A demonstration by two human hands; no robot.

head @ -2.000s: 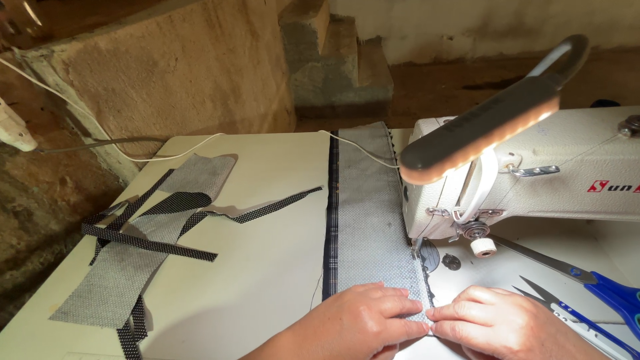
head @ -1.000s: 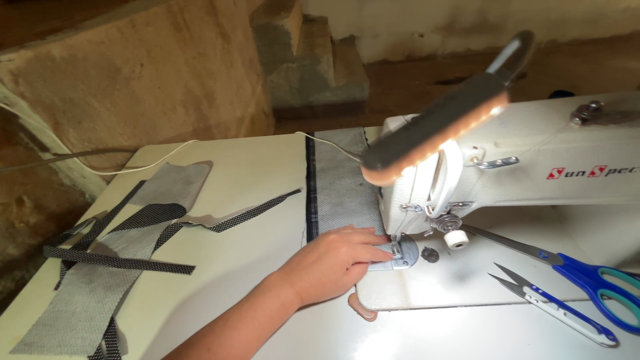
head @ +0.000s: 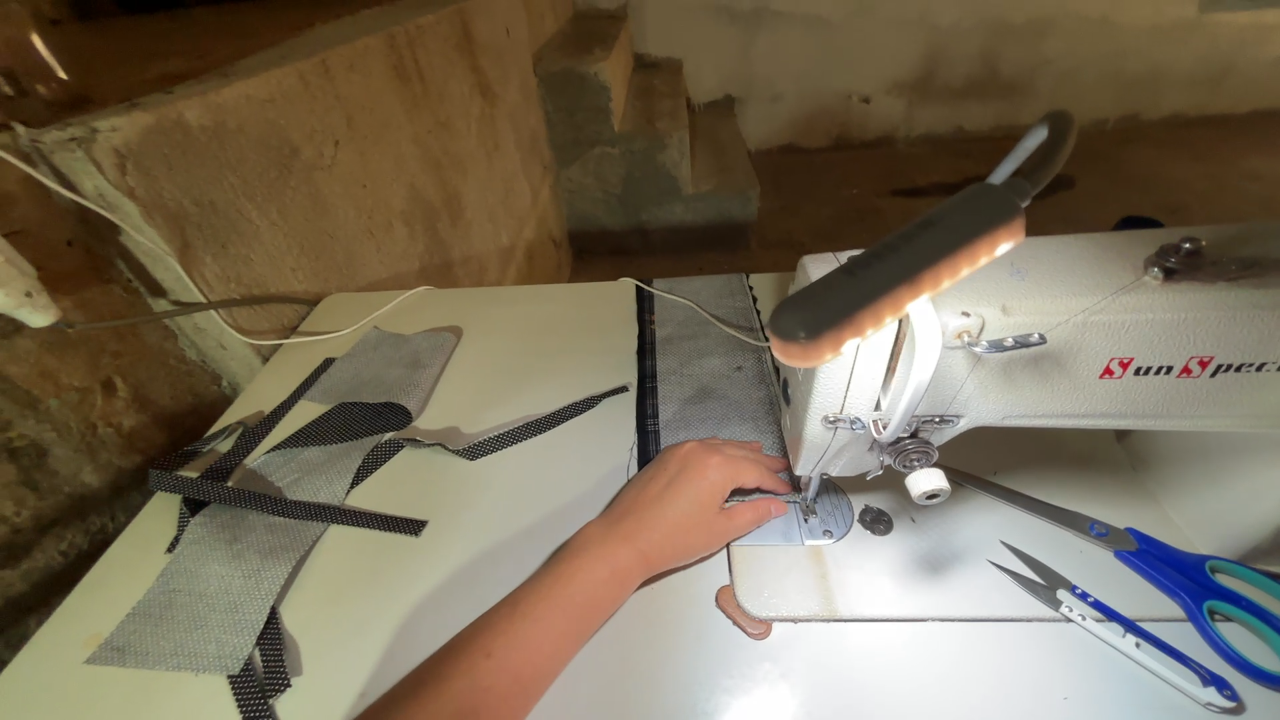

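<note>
A grey fabric panel (head: 710,370) with a dark plaid edge lies on the table and runs up to the sewing machine (head: 1060,340). My left hand (head: 700,500) rests on the panel's near end, thumb and fingers pinching its edge close beside the presser foot (head: 808,500). Part of that edge is hidden under the fingers. My right hand is out of the frame. Thread runs from the machine's top guide down toward the needle.
Blue-handled scissors (head: 1170,570) and thread snips (head: 1110,635) lie at the right. At the left are a loose grey fabric piece (head: 230,570) and dotted black strips (head: 290,505). A lit lamp (head: 900,275) hangs over the machine head; a white cord (head: 690,305) crosses the panel.
Two seconds ago both hands held the panel's near end in front of the machine. The right hand has since left view. The panel's near end and my left hand are now farther up, beside the presser foot.
</note>
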